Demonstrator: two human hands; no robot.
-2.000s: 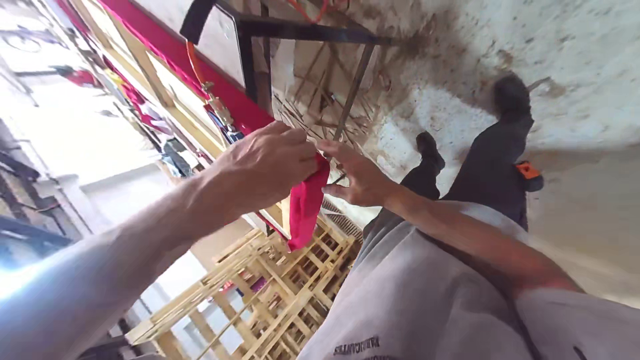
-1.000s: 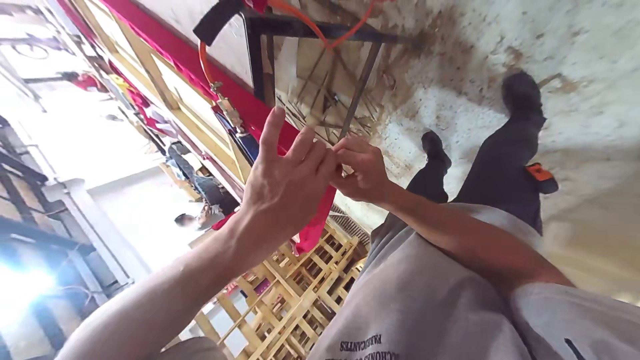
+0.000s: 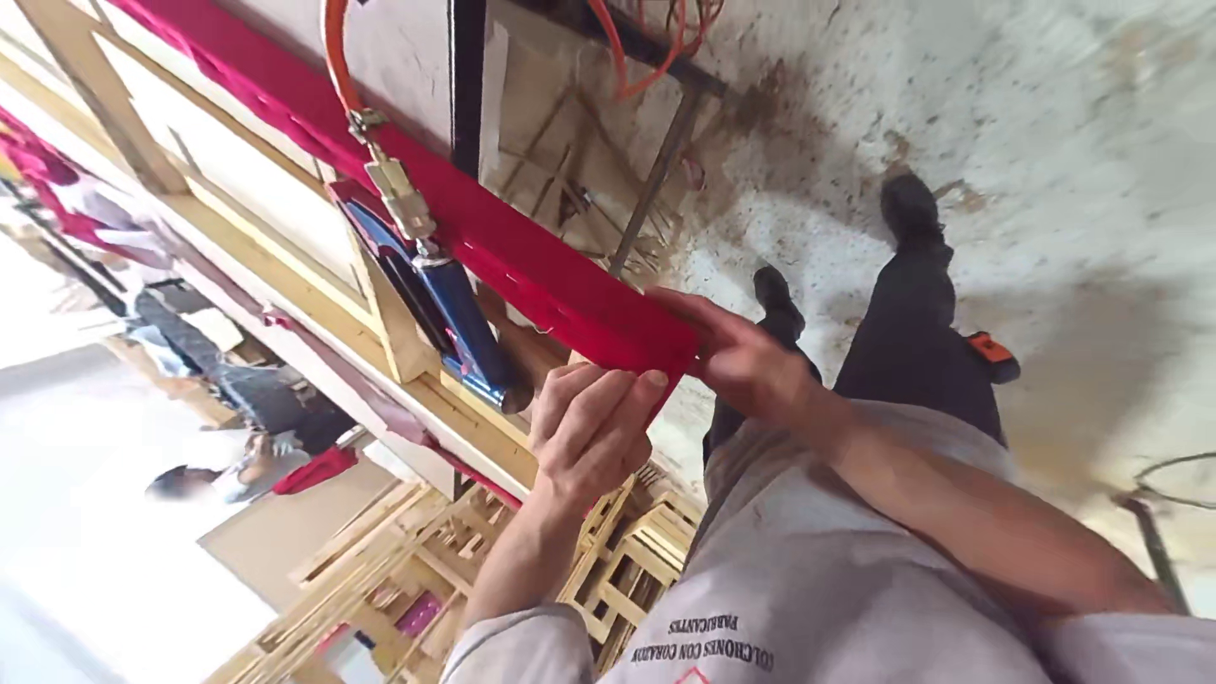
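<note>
Red fabric (image 3: 560,285) covers the side of a wooden frame (image 3: 418,385) and ends in a corner between my hands. My left hand (image 3: 594,427) pinches the fabric's edge at that corner, its fingers curled. On the other side of the corner, my right hand (image 3: 750,366) grips the fabric, with its fingertips partly hidden behind it. A blue pneumatic stapler (image 3: 465,323) with a brass coupling and an orange air hose (image 3: 337,57) rests on the frame, just left of my left hand. Small staples show along the fabric's edge.
Wooden frames (image 3: 627,570) are stacked below the workpiece. A dark metal support (image 3: 470,85) stands under the frame, with scraps on the floor beyond. An orange and black object (image 3: 993,358) is by my leg. Another person (image 3: 247,470) is at the left background.
My left hand's fingers, raised and spread a second ago, are now curled on the fabric corner. My hands have moved apart. The view has shifted closer to the stapler and frame.
</note>
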